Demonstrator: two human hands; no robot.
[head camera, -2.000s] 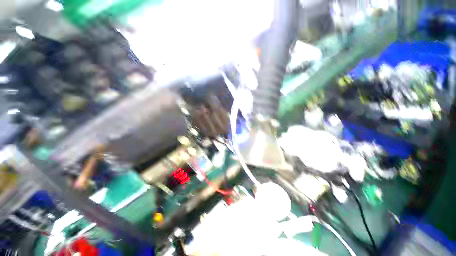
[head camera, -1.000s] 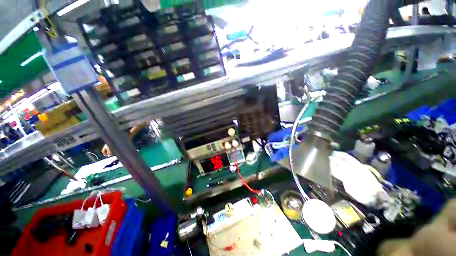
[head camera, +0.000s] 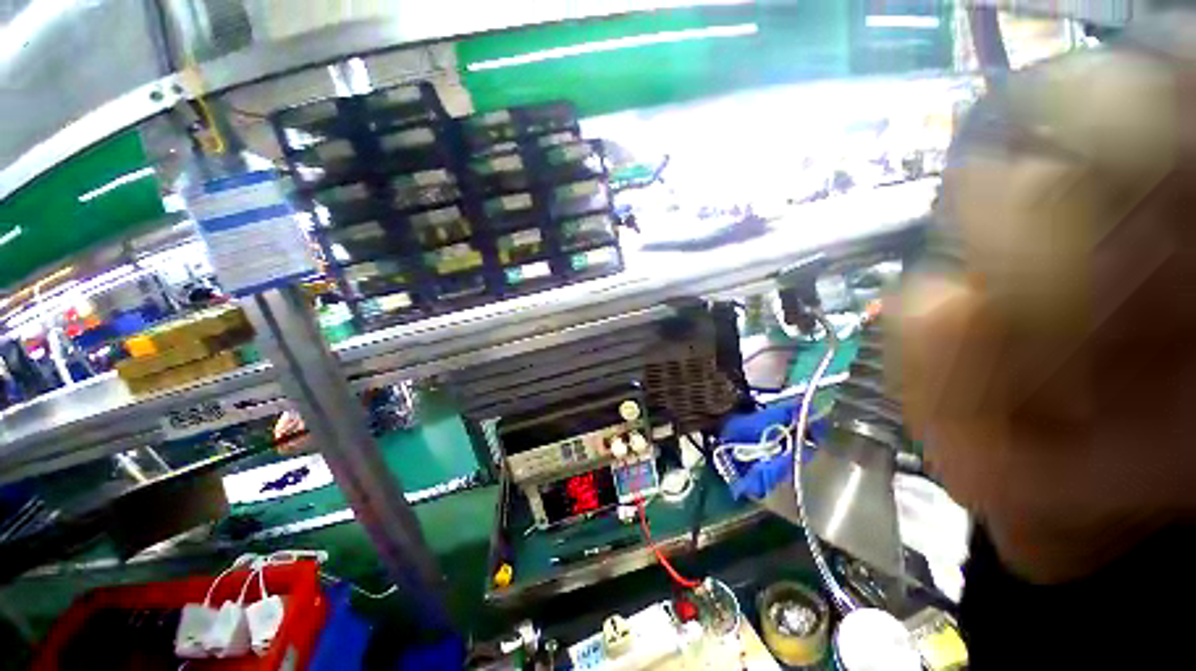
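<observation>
My right hand (head camera: 1049, 288) is raised close to the camera, large and blurred, at the right side above a dark sleeve. Its fingertips and anything in them cannot be made out. My left hand is not in view. Below, the bench power supply (head camera: 573, 475) shows red digits, and a red lead (head camera: 664, 557) runs from it towards the pale board (head camera: 754, 651), cut off by the bottom edge. The round tip cleaner pot (head camera: 795, 621) stands right of the board, beside the white lamp head (head camera: 876, 645).
A dark drawer cabinet (head camera: 453, 210) stands on the overhead shelf. A metal post (head camera: 348, 452) rises at the left. A red bin (head camera: 299, 616) holds white adapters (head camera: 228, 627). My hand partly hides the ribbed hose; its clear funnel hood (head camera: 846, 505) shows beside it. A blue bag-like thing (head camera: 767, 456) lies behind.
My right hand has risen from the lower right corner to fill much of the right side. The view has tilted up, so the bench things sit lower and the pale board is mostly cut off.
</observation>
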